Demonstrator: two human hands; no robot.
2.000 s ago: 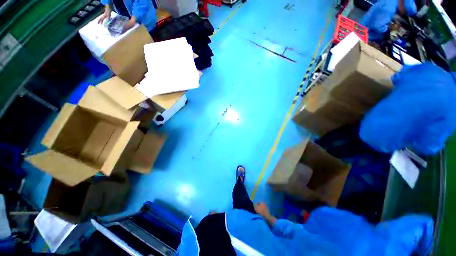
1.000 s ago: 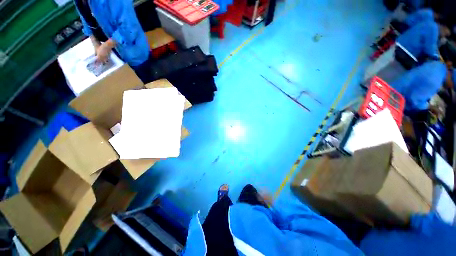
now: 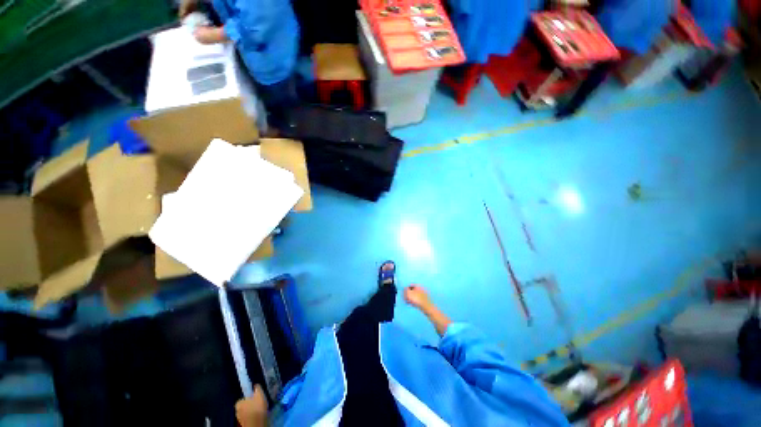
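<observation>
My left hand (image 3: 253, 409) is at the bottom, closed on the lower end of a pale trolley handle (image 3: 234, 342). The trolley (image 3: 271, 321) has a dark, blue-edged frame and stands to my left. Dark trays (image 3: 142, 359) lie beside the handle at the lower left; their number cannot be told. My right hand (image 3: 420, 298) hangs out over the blue floor, small in view. Nothing shows in it, and its finger posture is unclear.
White sheets (image 3: 229, 208) lie on an open carton (image 3: 288, 158) ahead left, with another open carton (image 3: 67, 233) beyond. Black trays (image 3: 346, 154) are stacked on the floor. A person (image 3: 263, 37) works at a white block (image 3: 188, 75). A red tray (image 3: 642, 404) is lower right.
The view has swung to the right. My left hand has come into view at the handle. My right hand now shows clearly, farther out from my body. The right-side cartons have left the view.
</observation>
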